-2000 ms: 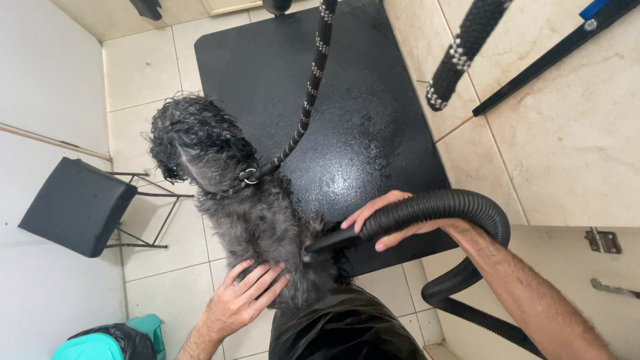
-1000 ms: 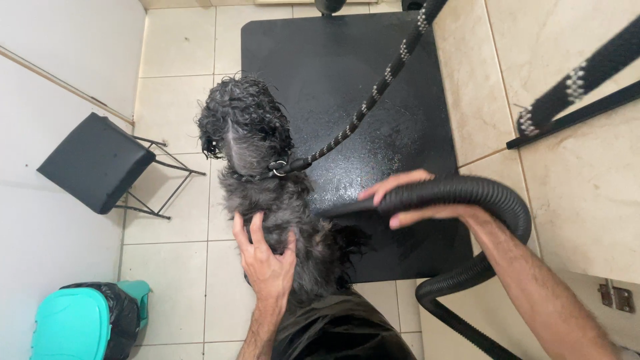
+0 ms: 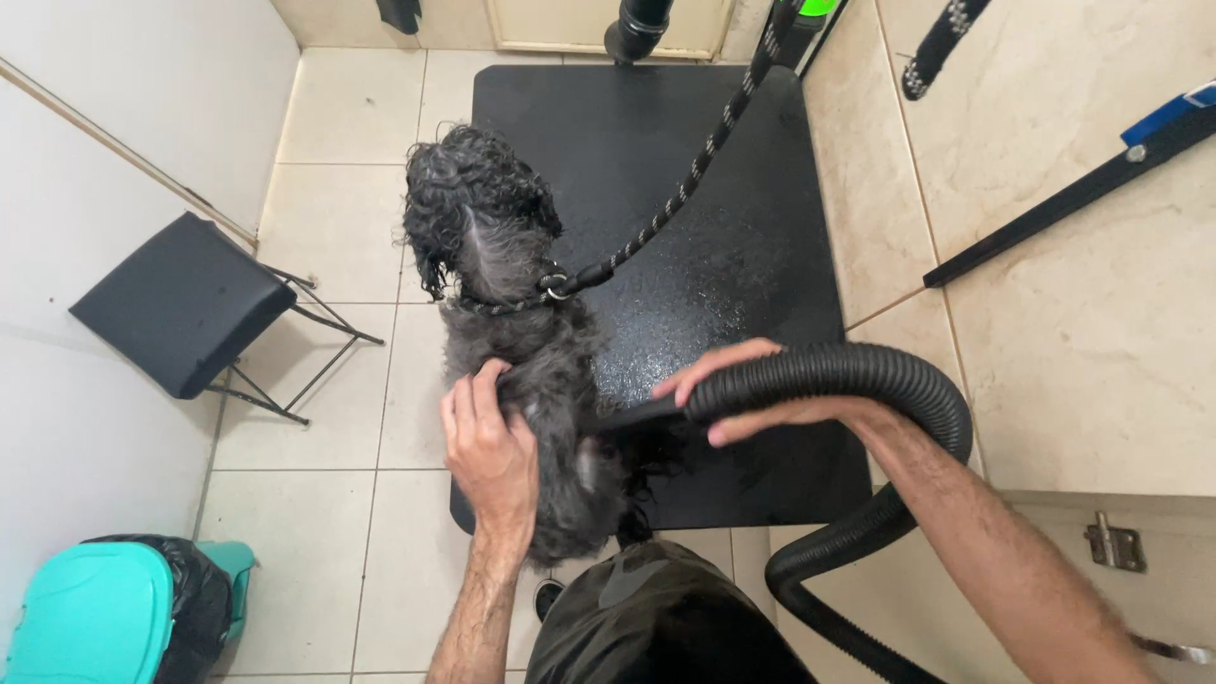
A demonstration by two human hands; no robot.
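Observation:
A dark gray, curly-haired dog [image 3: 522, 361] is at the left side of a black grooming table [image 3: 646, 123], its head pointing away from me. My left hand [image 3: 489, 442] rests on the left side of its back, fingers spread in the fur. My right hand [image 3: 746, 394] grips the end of a black corrugated dryer hose [image 3: 845, 370]. The hose's narrow black nozzle [image 3: 641, 416] points at the fur near the dog's rump. A black braided grooming loop [image 3: 698, 176] with a metal ring circles the dog's neck. Wet drops cover part of the table.
A black folding stool [image 3: 190, 304] stands on the tiled floor at left. A turquoise bin [image 3: 90, 617] with a black bag is at lower left. The hose hangs down at the lower right. A black bar [image 3: 1035, 218] and another braided strap [image 3: 940, 47] are by the tiled wall.
My left hand has moved from the dog's rump up along its back. The dog's head, turned left two seconds ago, now points more away from me. The view has shifted somewhat.

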